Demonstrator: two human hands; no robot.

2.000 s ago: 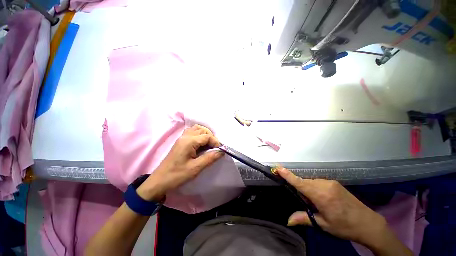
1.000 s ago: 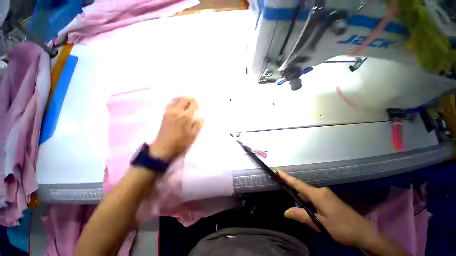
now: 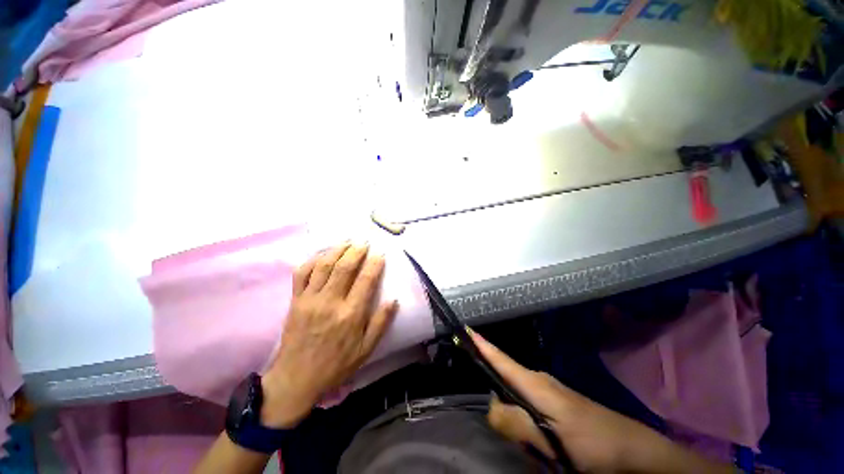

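A pink cloth panel (image 3: 222, 310) lies at the table's front edge, partly hanging over it and washed out to white at its right. My left hand (image 3: 338, 315) rests flat on the panel, palm down, fingers slightly apart. My right hand (image 3: 546, 417) holds black tailor's shears (image 3: 444, 310), blades pointing up and left, their tip at the panel's right part. The blades look closed. The shears' handles are partly hidden by my fingers.
The white sewing machine head (image 3: 555, 46) stands at the upper right. A small brownish curved piece (image 3: 387, 223) lies at the slot's left end. A red-pink tool (image 3: 701, 196) is at the right. Pink cloth (image 3: 694, 361) is at lower right, and more pink cloth (image 3: 102, 42) at upper left.
My left hand has moved down and now lies flat on the panel. The panel sits lower. The small pink scrap beside the shears' tip no longer shows. The view has shifted.
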